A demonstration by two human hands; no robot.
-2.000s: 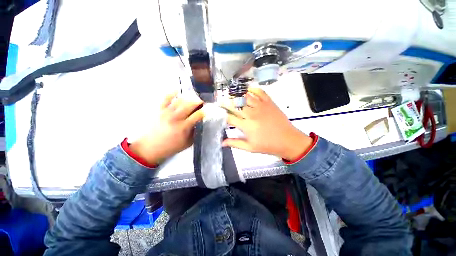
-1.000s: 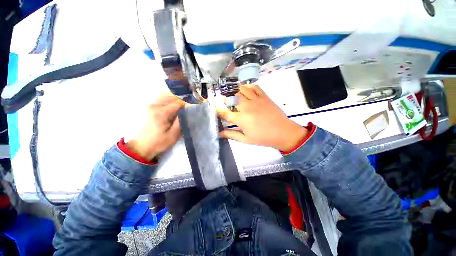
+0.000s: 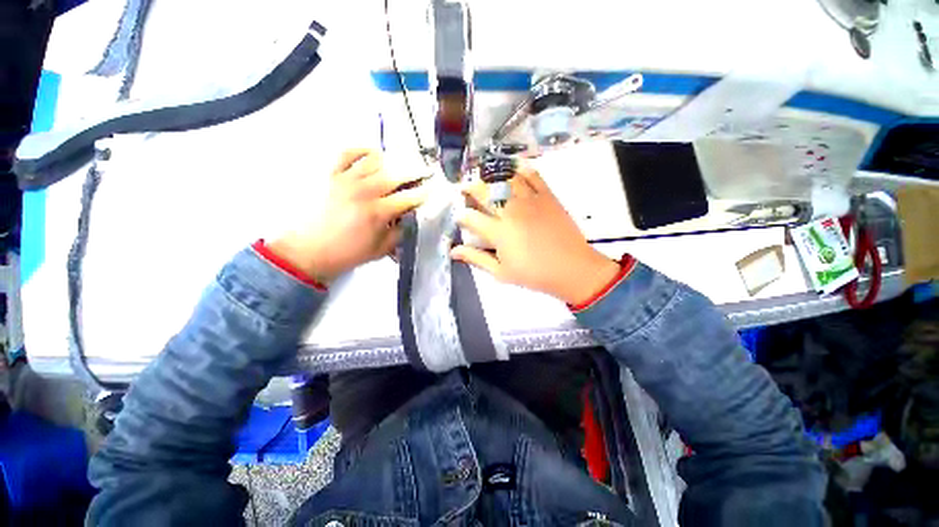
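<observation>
A collar piece [image 3: 438,299], dark with a pale grey-white face, runs from the needle area down over the table's front edge. My left hand [image 3: 355,216] lies at its left side, fingertips on the fabric just below the needle area. My right hand [image 3: 530,237] lies at its right side, fingertips pressing on it beside the presser foot [image 3: 499,165]. The sewing machine [image 3: 680,51], white with a blue stripe, stands above my hands. The needle tip and the fabric under my fingertips are hard to make out.
A finished dark strip [image 3: 196,111] lies at the upper left. A narrow dark cord [image 3: 77,268] runs down the left side. At the right are a black rectangle [image 3: 661,183], a slim metal tool [image 3: 764,213], a beige-white square [image 3: 760,270], a green-white packet [image 3: 826,255] and red handles [image 3: 873,270].
The camera view has shifted. My left hand's fingers are more spread and reach over the collar piece, which hangs more bowed. My right hand stays beside the presser foot.
</observation>
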